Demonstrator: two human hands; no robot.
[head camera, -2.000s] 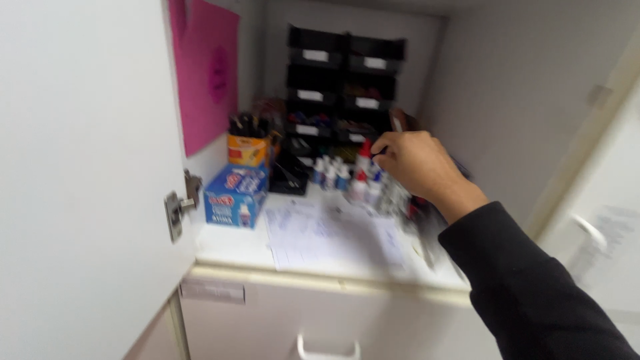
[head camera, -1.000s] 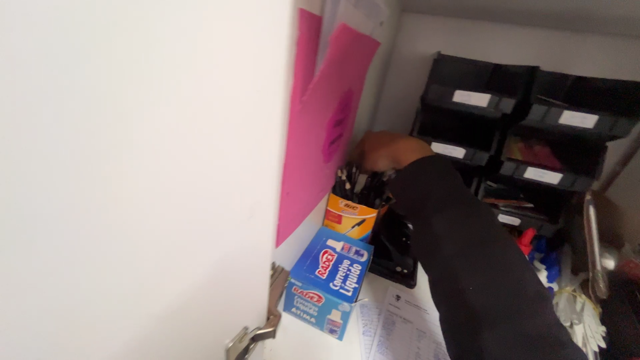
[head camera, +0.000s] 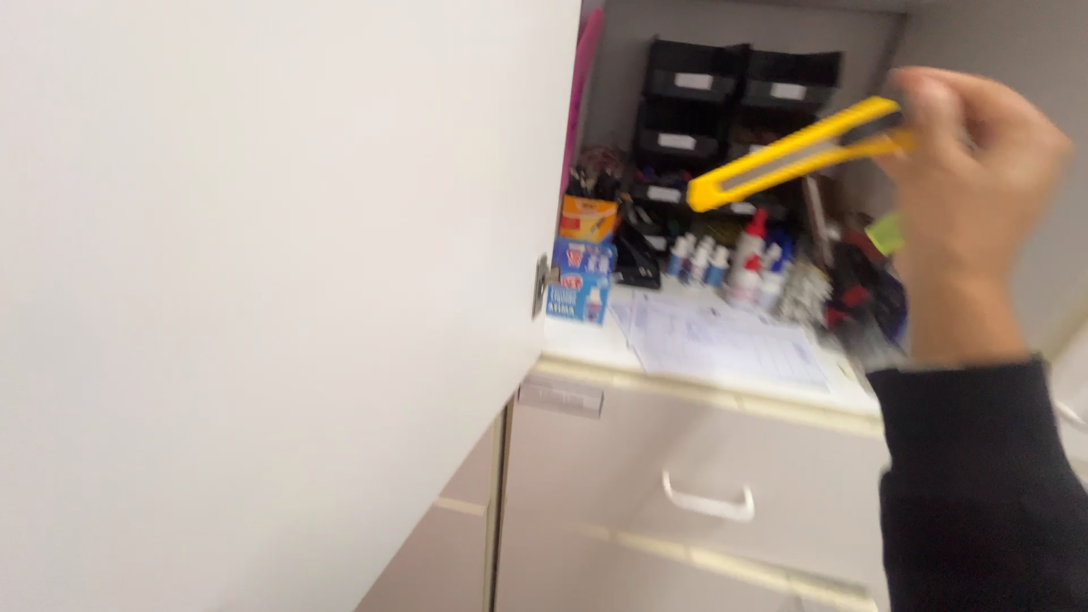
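A yellow snap-off utility knife (head camera: 790, 157) is pinched by its end between the fingers of my right hand (head camera: 977, 170), raised in front of the open cabinet at the right. The knife slants down to the left, and no blade shows outside its body. Behind it stand black stacking bins (head camera: 693, 81) with white labels. Lower down, on the shelf, are small correction fluid bottles (head camera: 699, 262) and a white glue bottle with a red cap (head camera: 750, 255). My left hand is out of view.
The white cabinet door (head camera: 280, 280) fills the left side. Beside its hinge (head camera: 541, 287) are a blue correction fluid box (head camera: 578, 293) and an orange pen box (head camera: 588, 218). Printed papers (head camera: 722, 340) lie at the shelf's front, above a drawer with a white handle (head camera: 708, 501).
My right hand has come away from the pen box at the cabinet's left side and now holds the yellow knife at the right. The view has shifted back from the shelf.
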